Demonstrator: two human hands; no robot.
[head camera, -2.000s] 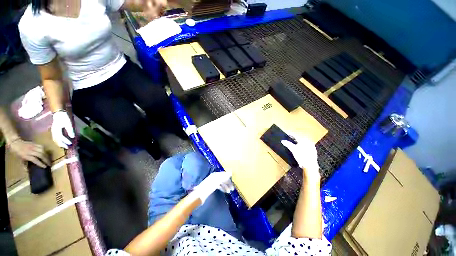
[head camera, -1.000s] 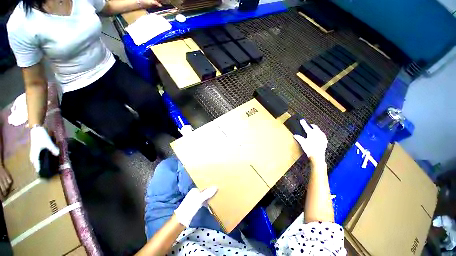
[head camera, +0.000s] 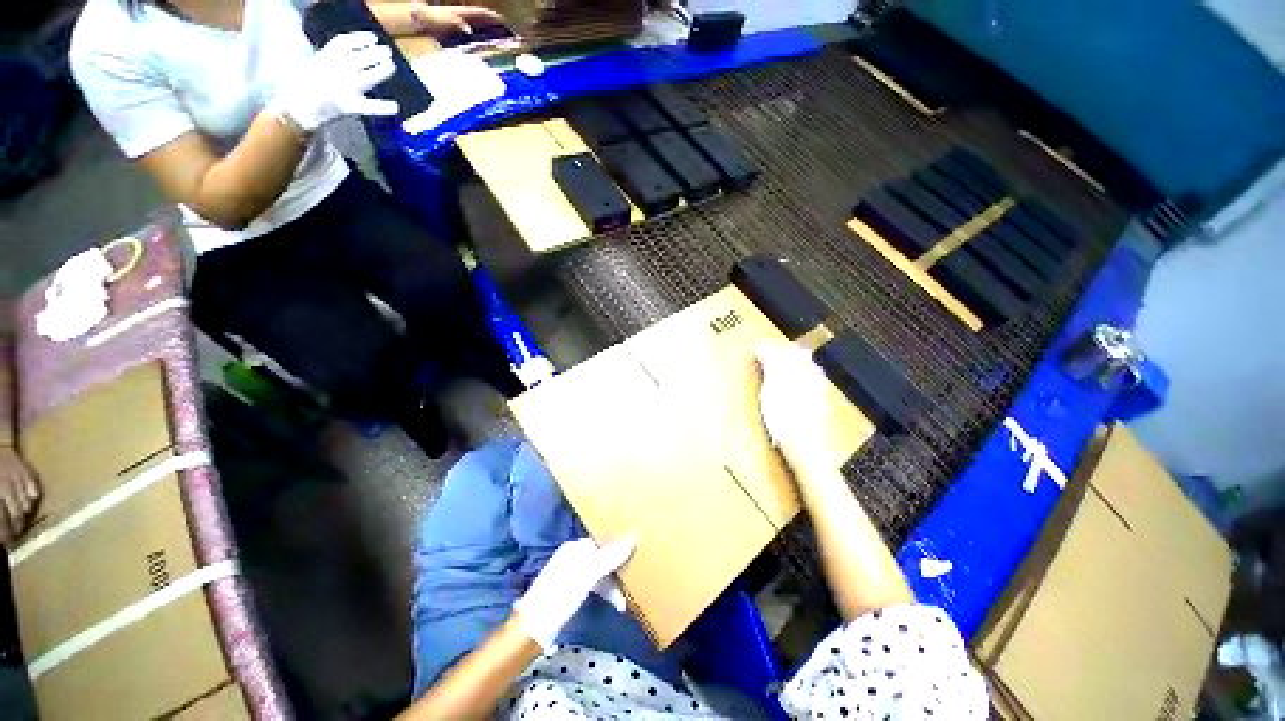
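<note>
A tan cardboard sheet (head camera: 662, 451) lies in front of me, its far edge over the mesh conveyor and its near corner over the blue rail. Two black plastic housings, one at the far corner (head camera: 778, 296) and one to its right (head camera: 867, 389), lie end to end along its far right edge. My left hand (head camera: 575, 585), in a white glove, grips the sheet's near left edge between thumb and fingers. My right hand (head camera: 793, 402), also gloved, is over the sheet's right part with no housing in it; whether it touches the cardboard is unclear.
The mesh conveyor (head camera: 789, 155) carries more black housings on cardboard (head camera: 524, 183) at its left and on another sheet at right. Spare cardboard (head camera: 1127, 578) leans at right. A neighbouring worker (head camera: 247, 155) holds a black housing. The cardboard-covered bench (head camera: 106, 563) is at left.
The sheet has slid toward me. The second housing now lies by its far edge, and my right hand has let go of it and moved left. The neighbouring worker's gloved hand has risen with a housing.
</note>
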